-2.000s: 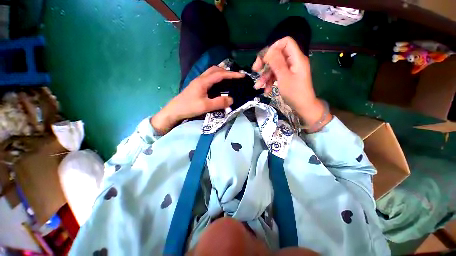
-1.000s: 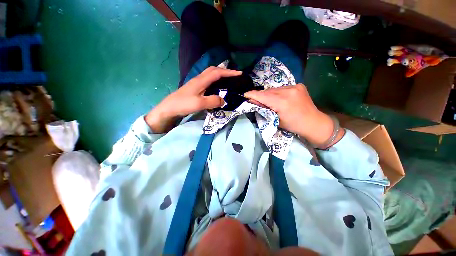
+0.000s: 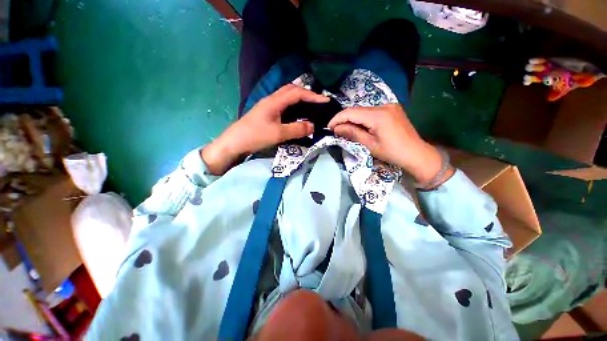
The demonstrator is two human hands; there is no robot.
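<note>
A black plush toy (image 3: 311, 112) lies over the patterned apron (image 3: 367, 90) in the wearer's lap, seen only as a dark lump. My left hand (image 3: 269, 123) holds it from the left, fingers along its far side and thumb on its near side. A small white patch, perhaps a label, shows by the left thumb. My right hand (image 3: 379, 133) is at the toy's right side with thumb and fingertips pinched together. A tiny light glint shows at these fingertips, possibly a needle; it is too small to tell. No thread can be made out.
An open cardboard box (image 3: 509, 206) stands at the right, near green cloth (image 3: 559, 266). Another box (image 3: 566, 123) has an orange-pink plush toy (image 3: 560, 77) at its edge. A blue stool (image 3: 30, 72) and a white sack (image 3: 101, 233) are at the left. A white bag (image 3: 449, 16) lies at the top.
My right hand was raised above the toy two seconds ago, then came down to its right side and has stayed there. The left hand keeps its hold, its thumb slightly shifted.
</note>
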